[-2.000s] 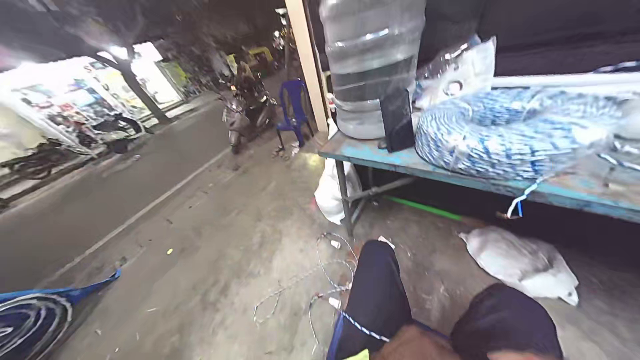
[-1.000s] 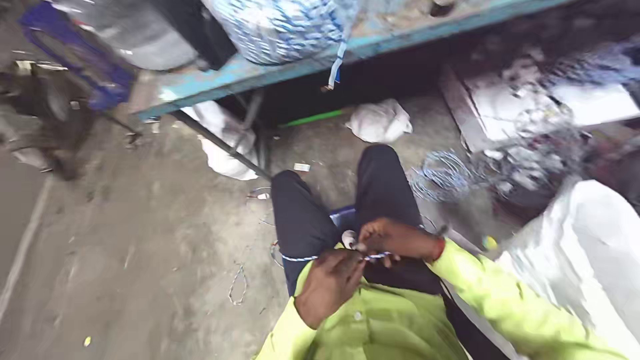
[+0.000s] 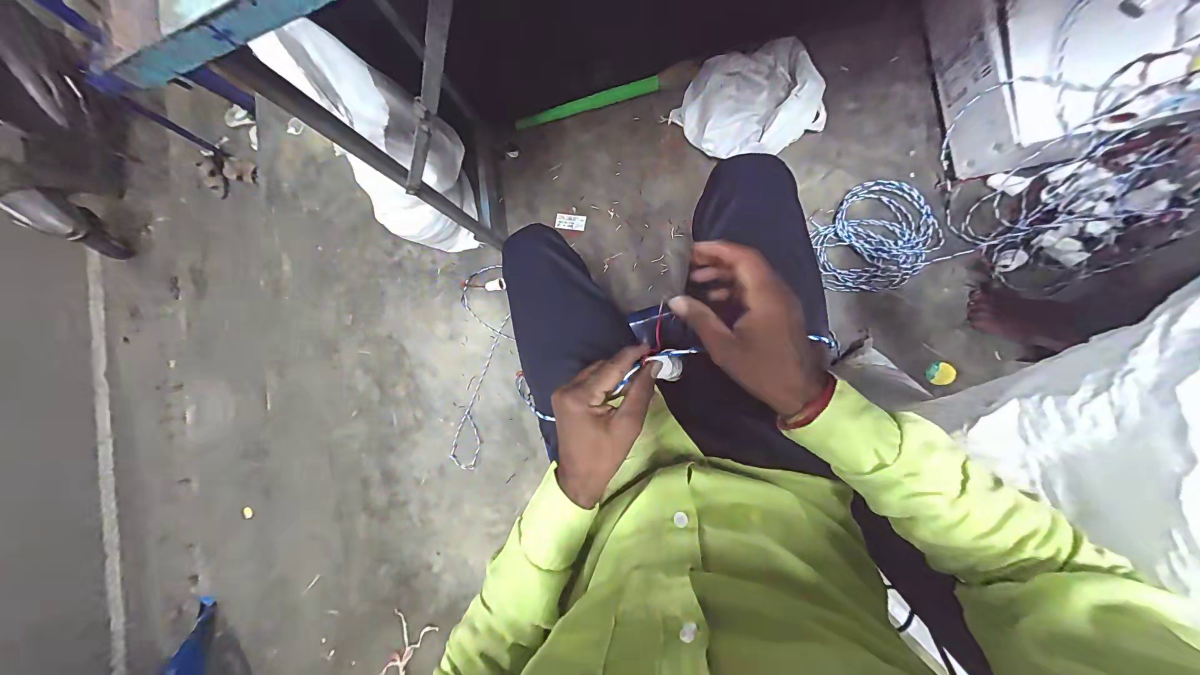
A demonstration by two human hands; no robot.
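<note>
Over my lap, my left hand (image 3: pixel 605 408) pinches a blue-and-white twisted cord (image 3: pixel 622 382) between thumb and fingers. Against the cord, just right of those fingertips, is a small white round piece (image 3: pixel 667 367). A thin red strand (image 3: pixel 659 330) rises from the cord toward my right hand (image 3: pixel 750 323), which is blurred and has its thumb and fingers apart; whether it holds the strand's end cannot be made out. The cord runs on under my right hand and shows again by my right thigh. Loops of similar cord (image 3: pixel 476 394) lie on the floor left of my legs.
A coil of blue-and-white cord (image 3: pixel 877 236) lies right of my knee, near a tangled cord heap (image 3: pixel 1078 202) and another person's foot (image 3: pixel 1022 319). Ahead are a white plastic bag (image 3: pixel 753 98), a green stick (image 3: pixel 589 103) and a blue metal table (image 3: pixel 216 42). A white sack (image 3: pixel 1106 441) stands at right.
The view has swung down and right onto my lap. One second ago my hands were close together at the cord; now my right hand is raised off it, and the red strand shows.
</note>
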